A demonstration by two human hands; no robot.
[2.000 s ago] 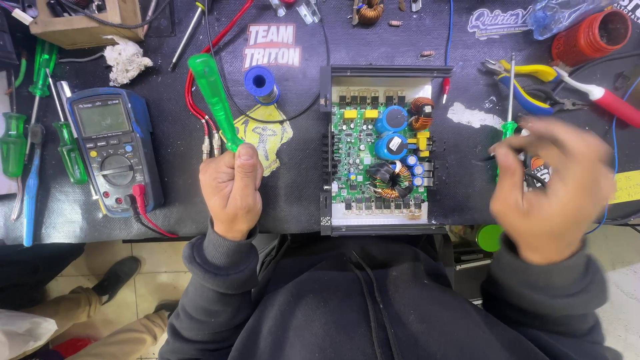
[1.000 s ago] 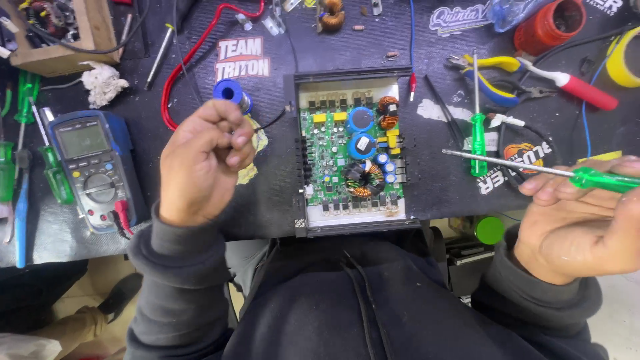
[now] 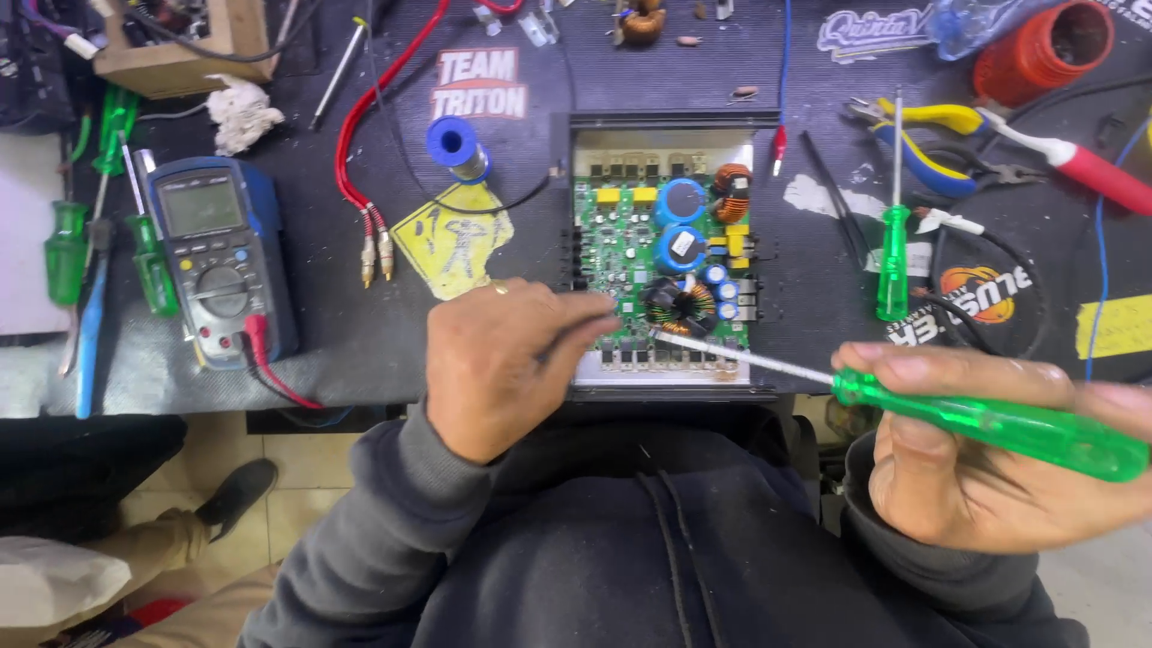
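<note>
A green circuit board (image 3: pixel 621 243) with blue capacitors and a toroidal coil (image 3: pixel 681 306) lies in a dark metal chassis (image 3: pixel 666 393) in the middle of the bench. My right hand (image 3: pixel 981 450), at the lower right, holds a screwdriver (image 3: pixel 990 418) by its green handle. Its shaft slants left over the board, the tip appearing near the lower edge of the coil; contact cannot be told. My left hand (image 3: pixel 513 360) is over the board's lower left, thumb and forefinger extended with a small gap between them. Whether it pinches something tiny cannot be seen.
On the left lie a multimeter (image 3: pixel 220 261), green-handled screwdrivers (image 3: pixel 67 252) and red cables (image 3: pixel 346 153). A solder spool (image 3: pixel 459 148) stands behind my left hand. Pliers (image 3: pixel 936 144), another screwdriver (image 3: pixel 893 261) and an orange container (image 3: pixel 1044 54) are at right. A person's leg and shoe (image 3: pixel 238 495) show below.
The green screwdriver was in my left hand two seconds ago and is now in my right. My left hand has moved right to the board, and the screwdriver's tip has come over it.
</note>
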